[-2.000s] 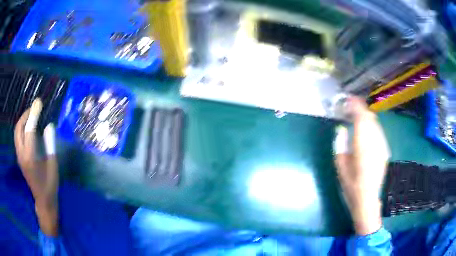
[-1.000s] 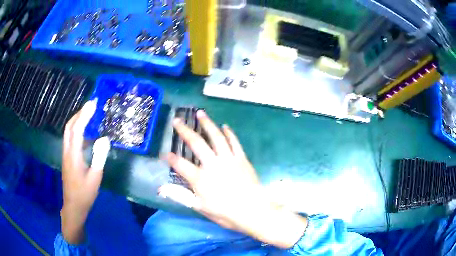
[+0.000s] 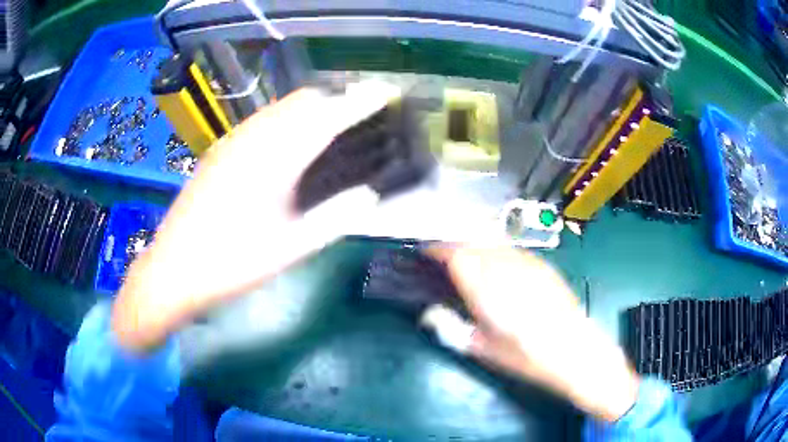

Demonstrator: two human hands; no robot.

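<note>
My left hand (image 3: 251,181), blurred, is raised over the press plate, its fingers around a black plastic housing (image 3: 359,164). The cream-yellow fixture nest (image 3: 473,134) stands just right of that housing; its dark pocket shows in part. My right hand (image 3: 527,311) is lower, over the bench in front of the plate, with its fingers at a second black housing (image 3: 402,278). White cots cover the thumb of my right hand and digits of my left hand. The motion blurs both housings, and the small parts on them cannot be made out.
The press crossbeam (image 3: 415,26) spans the top, between yellow light curtain bars (image 3: 618,155). A green button (image 3: 547,216) sits at the plate corner. Blue parts trays stand left (image 3: 43,129) and right (image 3: 715,186), a small blue bin (image 3: 112,250) at left. Housing rows (image 3: 708,337) flank the bench.
The view has shifted towards the press. My left hand has moved from beside the small bin to the plate, now with a housing. My right hand has moved right, with a housing at its fingers.
</note>
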